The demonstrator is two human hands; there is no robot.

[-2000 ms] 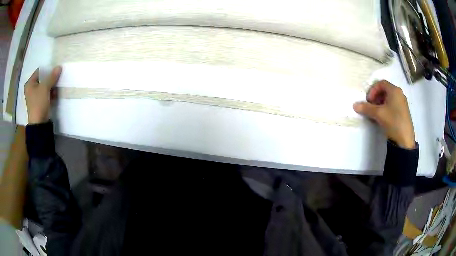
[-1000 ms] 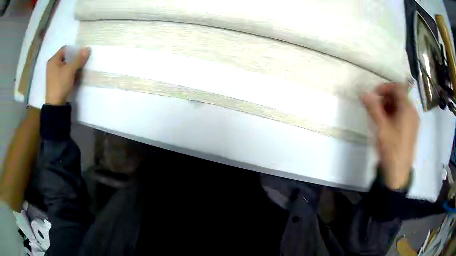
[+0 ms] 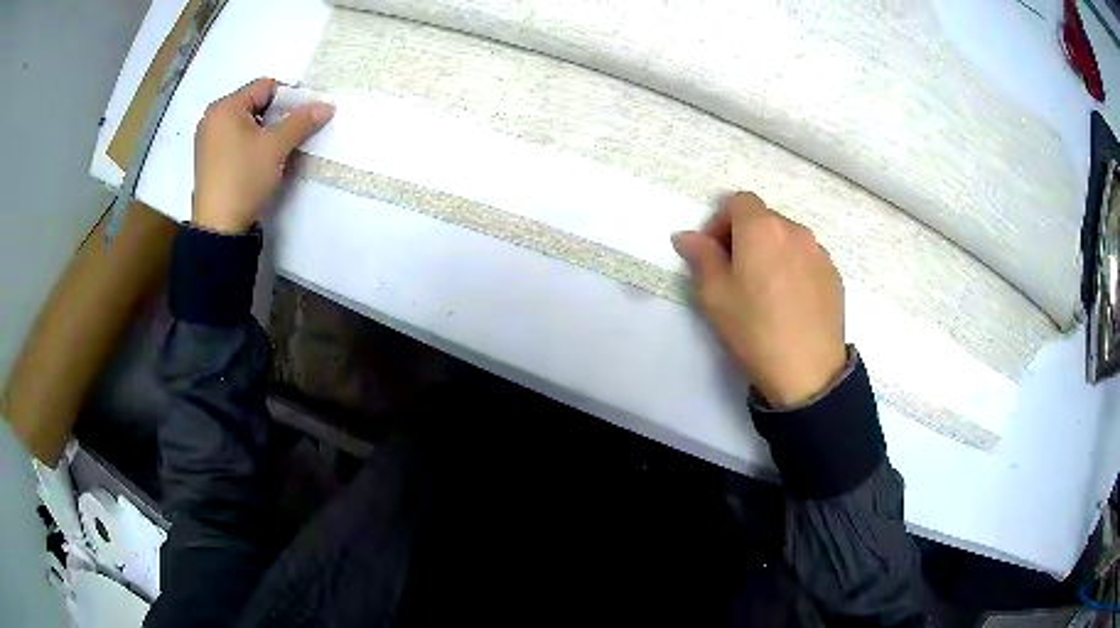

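Observation:
A long white interfacing strip lies along the beige fabric panel, with a narrow beige edge showing on the near side. The panel's far part is folded back in a long roll. My left hand pinches the strip's left end between thumb and fingers. My right hand is over the strip right of its middle, fingers curled and thumb near the strip; whether it grips the strip is hidden. The strip runs on to the panel's right end beyond this hand.
The iron shows partly on its dark pad at the right edge. A red-handled thing lies at the upper right. A grey strip lies at the table's left end. The white table's front edge runs before me.
My right hand has moved left from the strip's right end to right of its middle. My left hand stays at the left end. The view has turned and shifted, so the table slants more.

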